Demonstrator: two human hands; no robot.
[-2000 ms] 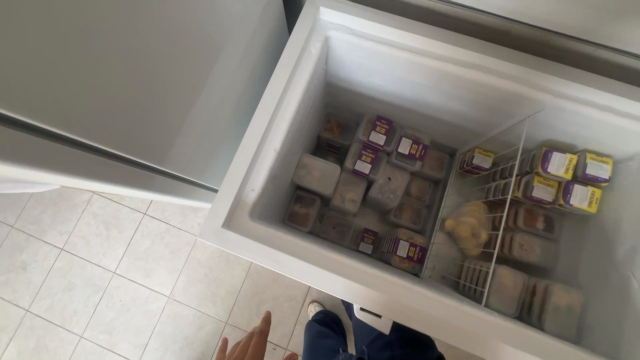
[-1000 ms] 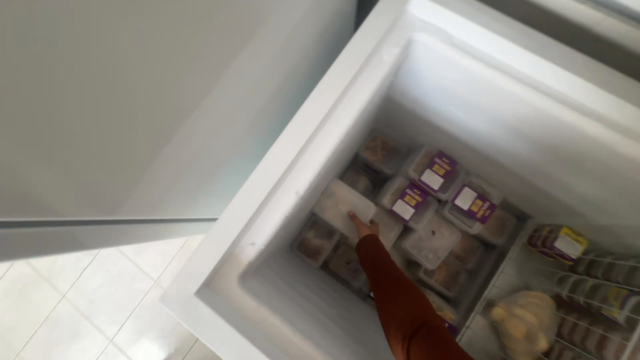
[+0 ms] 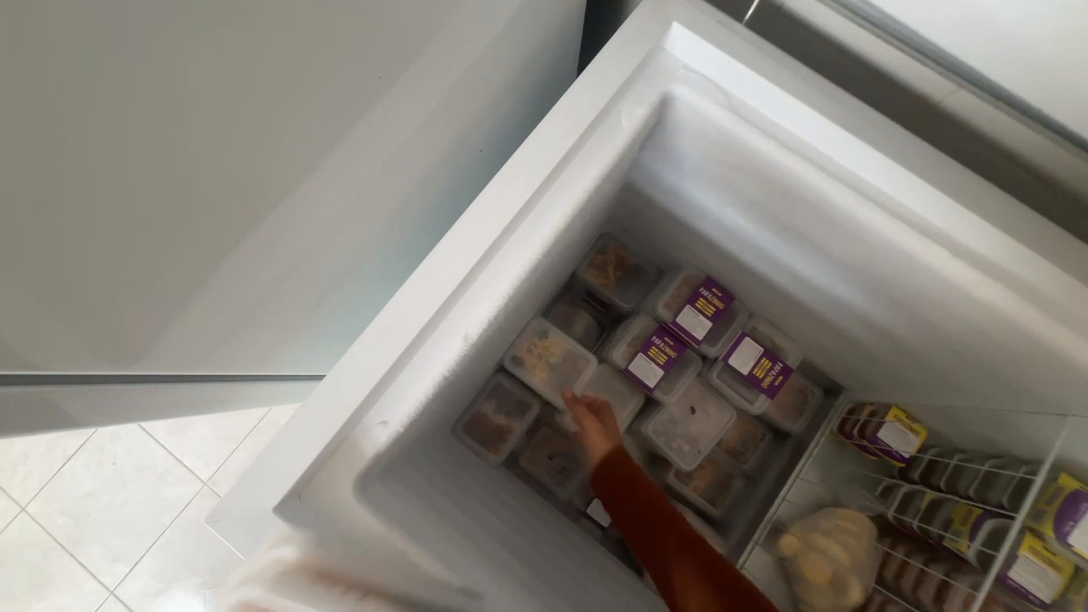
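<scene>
My right hand (image 3: pixel 592 418), in a rust-coloured sleeve, reaches down into the chest freezer (image 3: pixel 510 246). Its bent fingertips are at the lower right corner of a clear plastic food container (image 3: pixel 548 355) with pale food inside; whether they grip it cannot be told. Around it lie more lidded containers, such as one with brown and white food (image 3: pixel 497 418) and one with a purple label (image 3: pixel 653 357). At the bottom left, a blurred, skin-toned shape by the freezer rim looks like my left hand (image 3: pixel 314 586); its fingers cannot be made out.
A white wire divider (image 3: pixel 1020 501) stands at the freezer's right. Beyond it are a bag of yellowish food (image 3: pixel 829 552) and rows of stacked containers, some with yellow and purple labels (image 3: pixel 901 435). A large pale panel (image 3: pixel 212 187) lies left of the rim, above floor tiles (image 3: pixel 110 493).
My right hand has moved from over the container's lid to its lower right corner. The lid looked whiter a second ago; food shows through it now. Two seconds ago the hand was not inside the freezer.
</scene>
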